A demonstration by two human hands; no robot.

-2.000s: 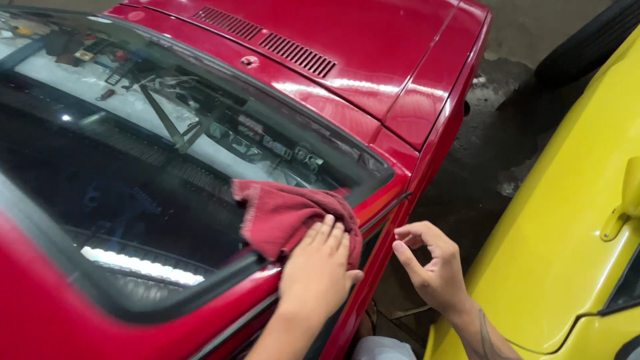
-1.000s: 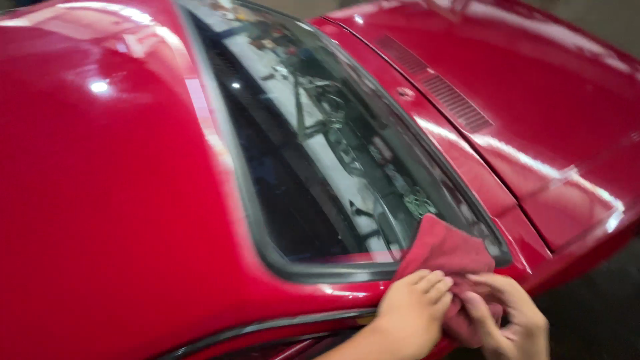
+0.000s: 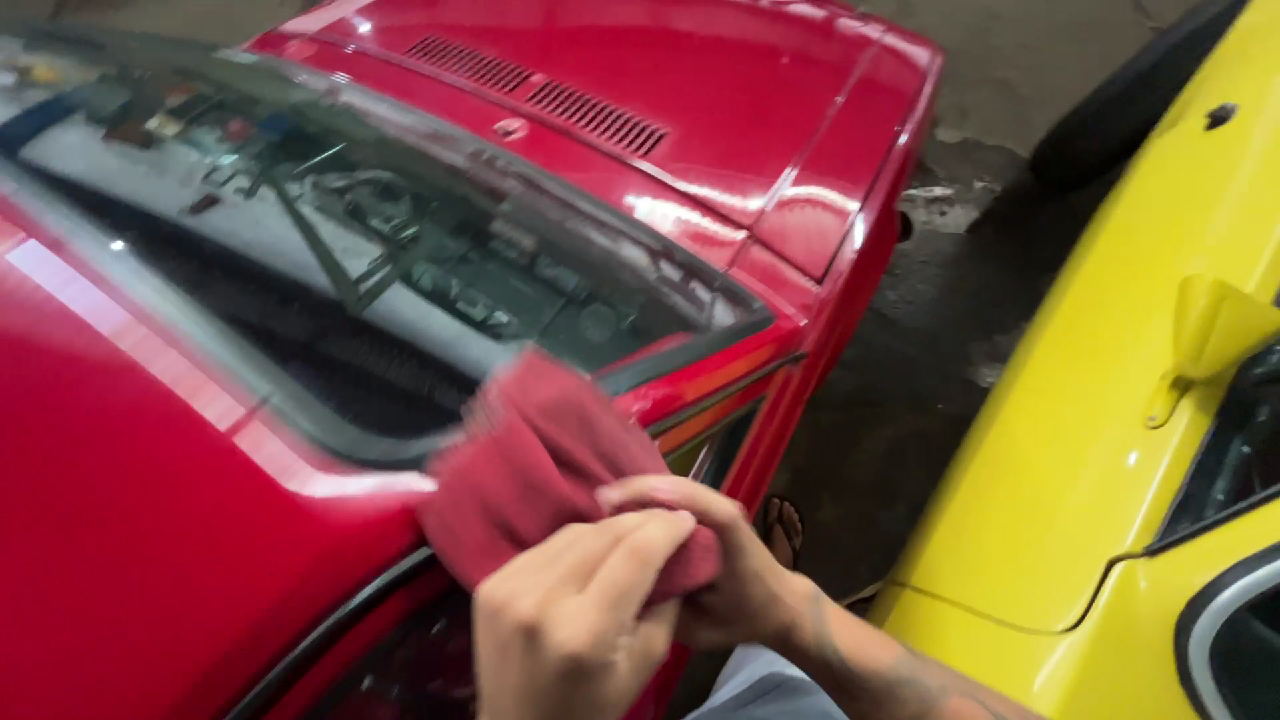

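A dark red cloth [image 3: 545, 450], slightly blurred, is bunched between both hands over the near corner of the red car's windshield [image 3: 420, 270]. My left hand [image 3: 580, 600] grips its lower part, fingers curled. Just beyond it, my right hand [image 3: 730, 560] holds the same bunched end, thumb and fingers pinched on the fabric. The cloth's loose part stands up and covers the corner where the windshield's black rubber seal [image 3: 370, 450] meets the roof [image 3: 180, 520]. Whether the cloth touches the car cannot be told.
The red hood [image 3: 700, 90] with slotted vents [image 3: 595, 115] lies beyond the windshield. A yellow car [image 3: 1060, 420] with a yellow side mirror [image 3: 1220, 325] stands close on the right. Between the cars is a narrow strip of wet-looking floor [image 3: 850, 400], with a sandaled foot [image 3: 783, 530].
Two seconds ago my left hand pressed the cloth on the windshield's edge and my right hand was free; now both hold it. The view swung over the roof and back.
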